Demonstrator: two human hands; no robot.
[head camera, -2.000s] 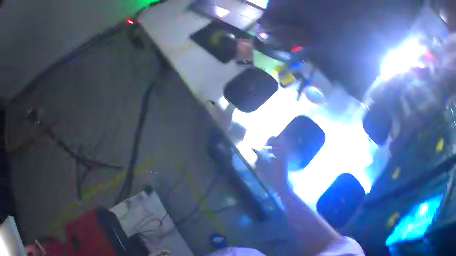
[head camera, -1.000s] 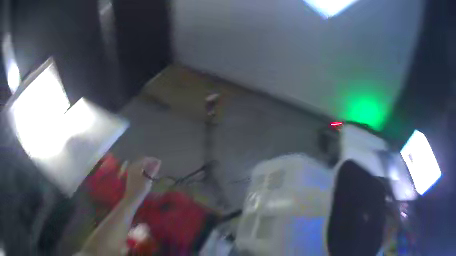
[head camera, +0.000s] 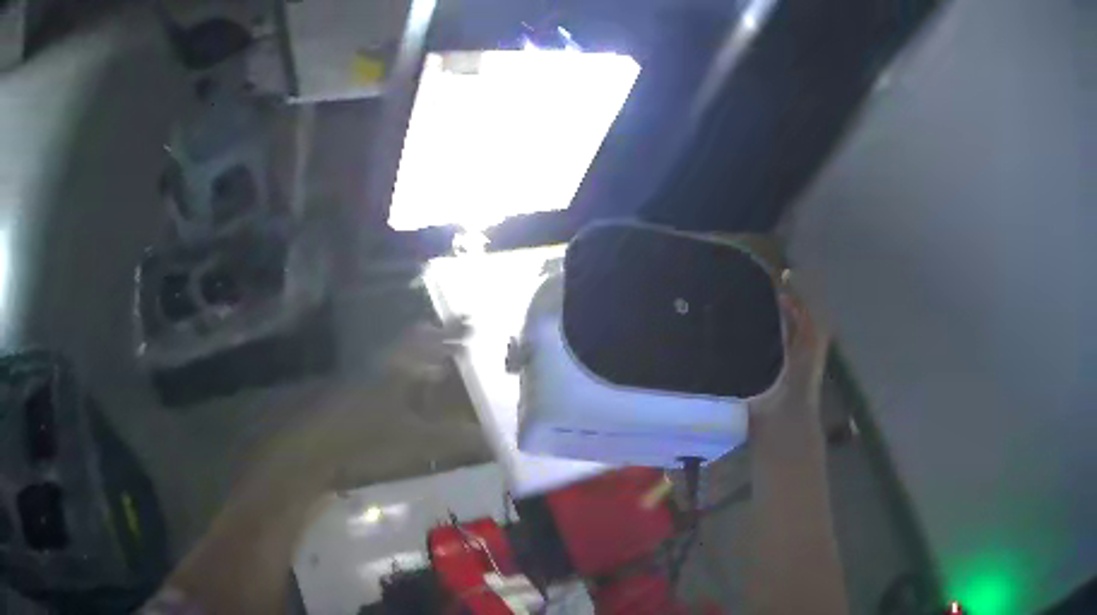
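A white projector unit (head camera: 638, 360) with a black rounded face and a tiny centre dot is in front of me, slightly tilted. A dark cable (head camera: 692, 481) runs down from its underside. My right hand (head camera: 794, 324) is at the unit's right side and grips it, its fingers mostly hidden behind the unit. My left hand (head camera: 427, 360) is blurred and reaches in from the lower left, near the edge of the white test stand (head camera: 481, 348). I cannot tell its finger state. The unit is in front of part of the stand.
A bright white panel (head camera: 517, 138) stands behind the stand. Red-and-black equipment (head camera: 614, 523) with wires lies below the unit, beside a low white board (head camera: 373, 535). Crates with dark-faced things (head camera: 229, 288) are on the floor at the left. A pale wall (head camera: 974, 276) is at the right.
The view has swung from the wall and floor to the bright panel and stand. The white unit, low at the right before, is now near the centre. My left hand has moved off the red equipment.
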